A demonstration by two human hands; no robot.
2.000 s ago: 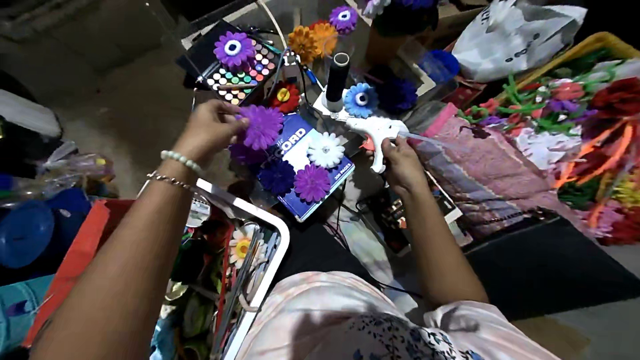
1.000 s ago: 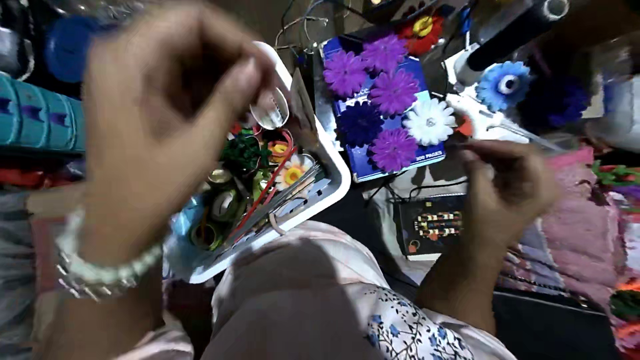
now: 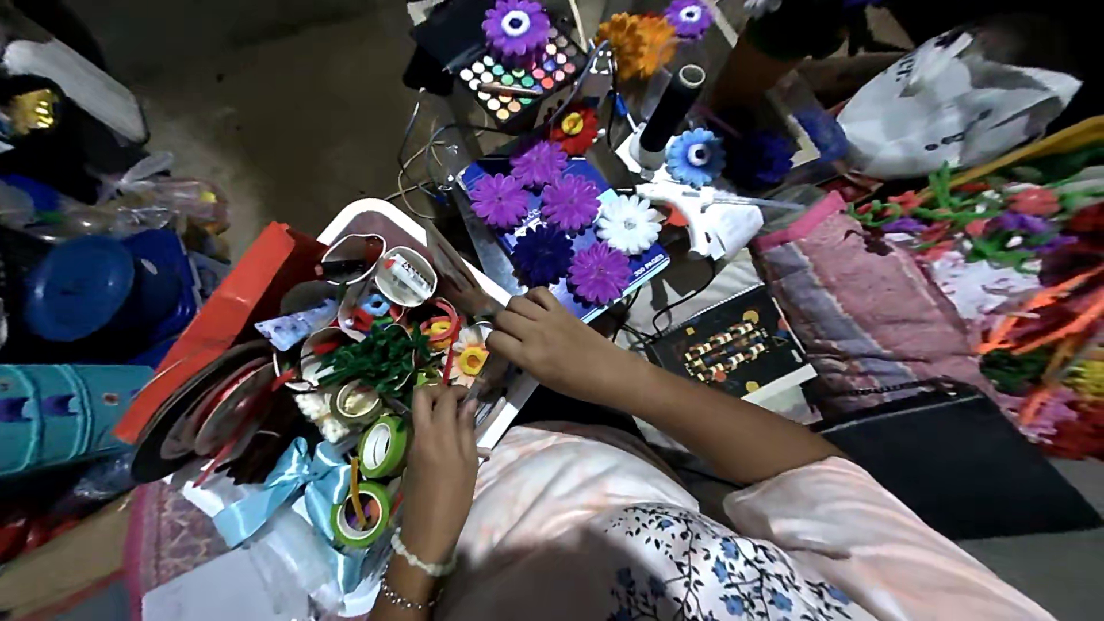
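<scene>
My left hand, with bracelets at the wrist, reaches into a white plastic basket of craft supplies. My right hand is at the basket's right rim, beside a white and yellow flower. Fingertips of both hands are partly hidden, so whether they hold anything cannot be told. Near my left hand lie rolls of green tape and a bunch of green pipe cleaners. Purple flowers, a dark blue flower and a white flower rest on a blue box.
A white glue gun lies right of the box, near a light blue flower. Behind are a black tube and a paint palette. A black notebook lies at right. A red folder stands at the basket's left.
The right hand held the glue gun two seconds ago and has let it go. The left hand, then at a purple flower, is now over the basket. Both hands have come together there.
</scene>
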